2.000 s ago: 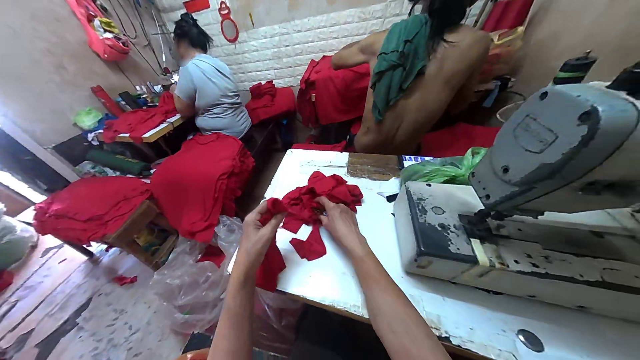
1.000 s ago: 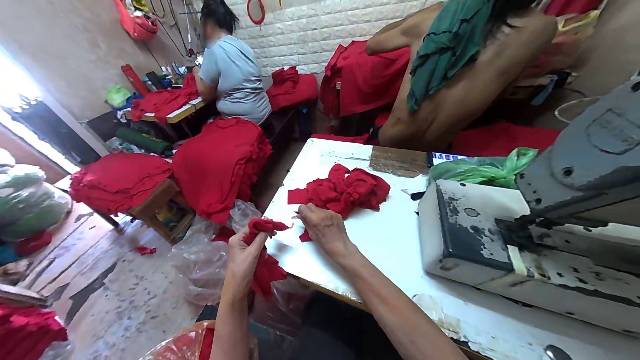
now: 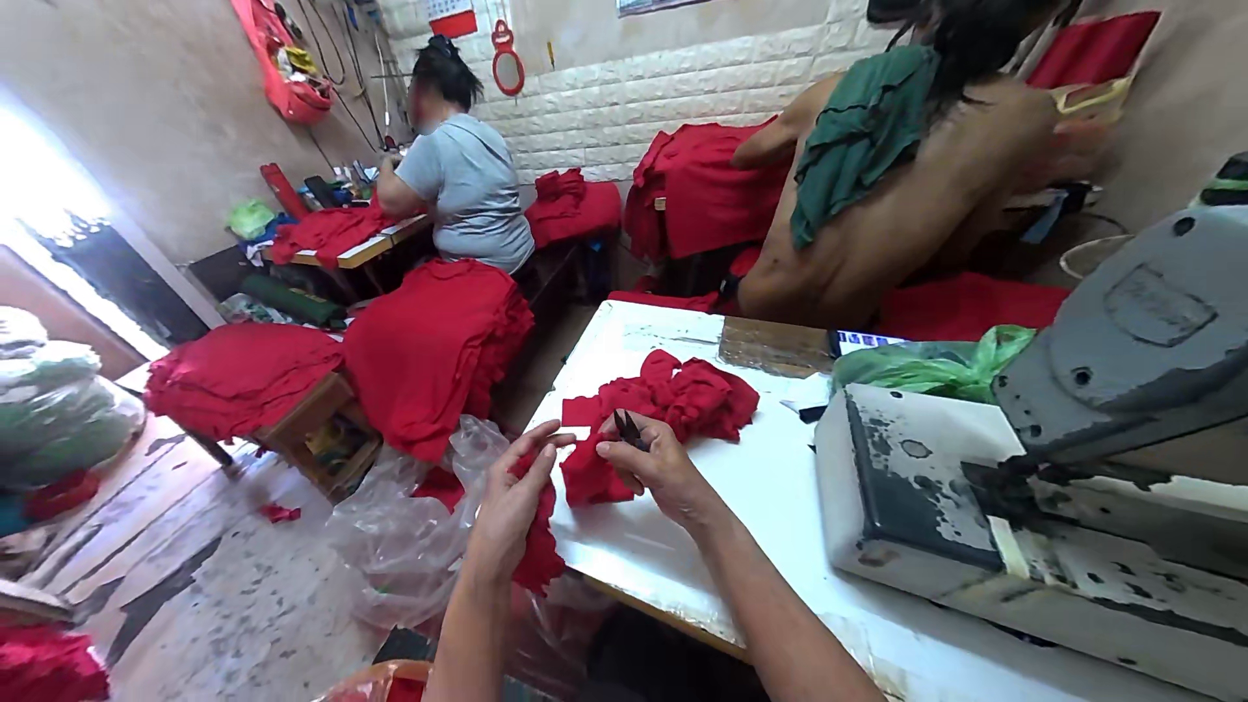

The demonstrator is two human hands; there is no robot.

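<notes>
My right hand point(image 3: 658, 463) grips small dark thread snips point(image 3: 631, 430), their tips pointing up, over the near edge of a heap of red fabric pieces point(image 3: 692, 395) on the white sewing table point(image 3: 682, 536). To its left, my left hand point(image 3: 517, 483) is raised at the table's edge with fingers apart. Red cloth point(image 3: 538, 546) hangs behind and beside that hand over the edge; whether the palm touches it I cannot tell.
A grey-white sewing machine point(image 3: 926, 487) stands on the right, a green plastic bag point(image 3: 926, 366) behind it. Clear plastic bags point(image 3: 400, 536) lie left of the table. Stacks of red cloth point(image 3: 429, 341) stand farther left. Two people point(image 3: 473, 185) sit ahead.
The red piece between my left fingers one second ago no longer shows there; those fingers have spread. My right hand has moved onto the heap's near edge.
</notes>
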